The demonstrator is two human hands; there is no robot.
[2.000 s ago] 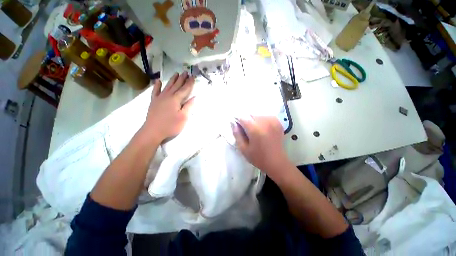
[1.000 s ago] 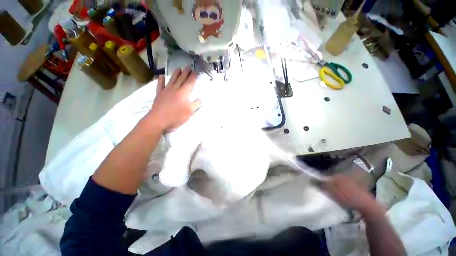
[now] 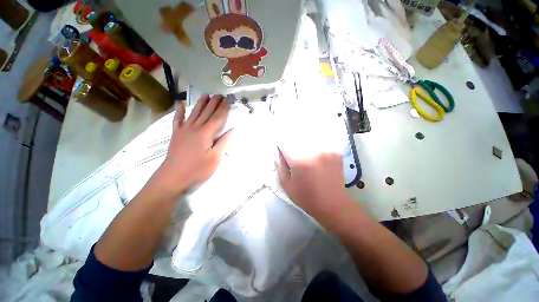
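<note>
A white garment (image 3: 142, 150) with stitched seam lines lies over the machine bed and hangs over the table's front edge. My left hand (image 3: 198, 141) lies on it, fingers together and pointing towards the machine head (image 3: 195, 59). My right hand (image 3: 313, 180) is on the cloth at the right, thumb and fingers close together by a cloth edge. Lamp glare hides the cloth between my hands and whether the right fingers grip it. The presser clamp area (image 3: 251, 103) is just beyond my left fingertips.
Thread cones (image 3: 145, 87) stand at the left. Scissors (image 3: 428, 100) with yellow and green handles, tweezers (image 3: 359, 97) and a tan bottle (image 3: 440, 44) are at the right. White cloth (image 3: 508, 259) and beige cloth hang lower right.
My right hand was at the far right front, pulling cloth, a second ago; it is now back near the bed's front. The garment's hanging part has shifted left. My left hand stays on the cloth.
</note>
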